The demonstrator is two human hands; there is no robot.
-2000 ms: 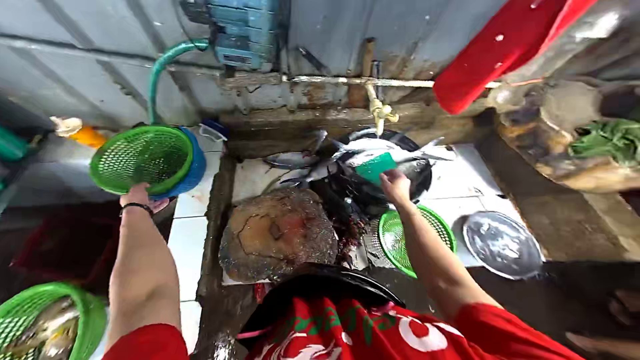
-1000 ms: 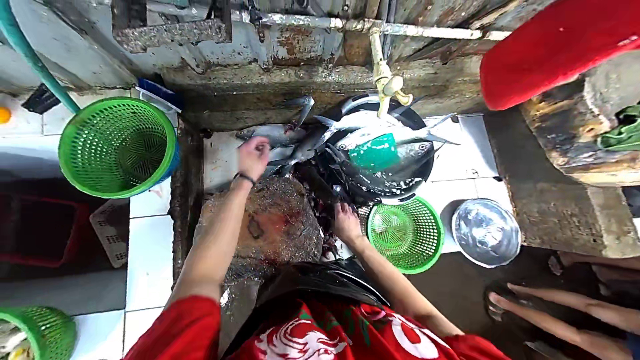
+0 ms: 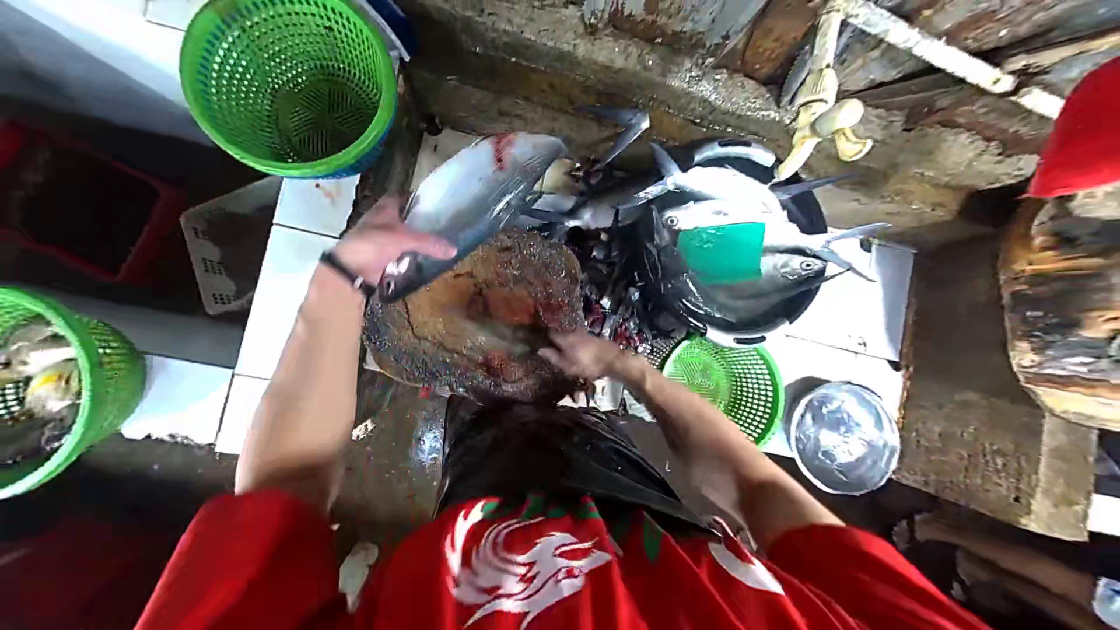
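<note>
My left hand (image 3: 389, 245) grips a silvery whole fish (image 3: 486, 188) near its head, holding it over the back left of a round wooden chopping block (image 3: 437, 324). Low over the block's right side is my right hand (image 3: 582, 354); a blurred dark shape lies at its fingers, and whether it holds something cannot be told. Dark scraps and reddish fish waste (image 3: 621, 306) lie right of the block. Beyond them several whole fish (image 3: 726, 197) fill a black basin (image 3: 809, 210), with a green flat piece (image 3: 722, 252) on top.
A brass-coloured tap (image 3: 822, 122) juts over the basin. A tall green basket (image 3: 289, 87) stands back left, another with fish (image 3: 96, 385) at far left. A small green basket (image 3: 731, 381) and a clear round tub (image 3: 844, 437) sit right. A large wooden block (image 3: 1067, 306) is at far right.
My left hand, earlier near the fish behind the block, now holds one raised toward the left. My right hand has moved from the scraps onto the block's right side. The view has shifted closer.
</note>
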